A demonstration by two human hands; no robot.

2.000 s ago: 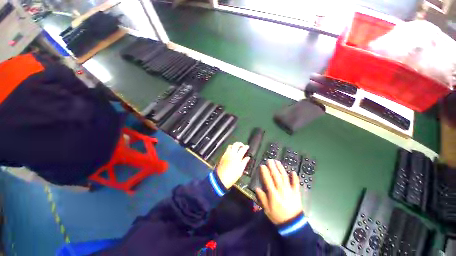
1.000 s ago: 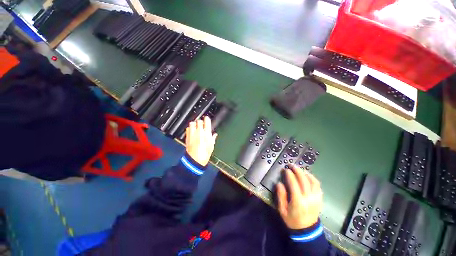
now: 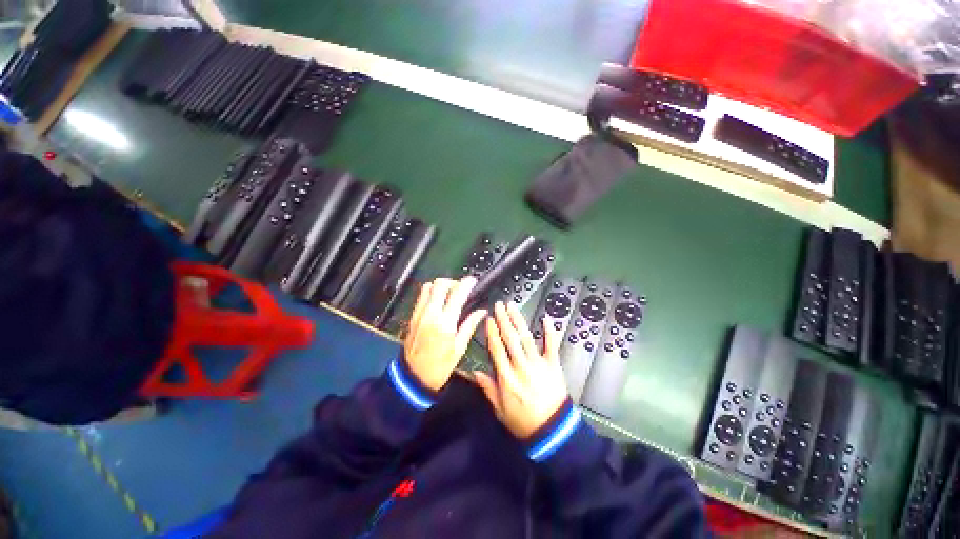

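My left hand [image 3: 434, 328] and my right hand [image 3: 518, 366] are close together at the bench's near edge. Between them is a black remote control [image 3: 499, 276] tilted on edge, with my left fingers on its lower end. Other remotes lie under or behind it, partly hidden by the hands. My right fingers are spread over the lower ends of these remotes. Just right, several remotes [image 3: 593, 350] lie face up side by side. Left of my hands is a slanted row of overlapping remotes [image 3: 335, 234].
A dark cloth-like lump [image 3: 582, 179] lies mid-bench. A red bin [image 3: 768, 65] and a white board [image 3: 774, 168] with remotes are at the far side. More remotes [image 3: 784, 421] lie at right. A red stool [image 3: 216, 332] and a person in dark clothes [image 3: 79, 284] are at left.
My left hand has come back from the left row to the middle. My right hand has moved left to meet it. A remote there is now tilted on edge. The view has shifted.
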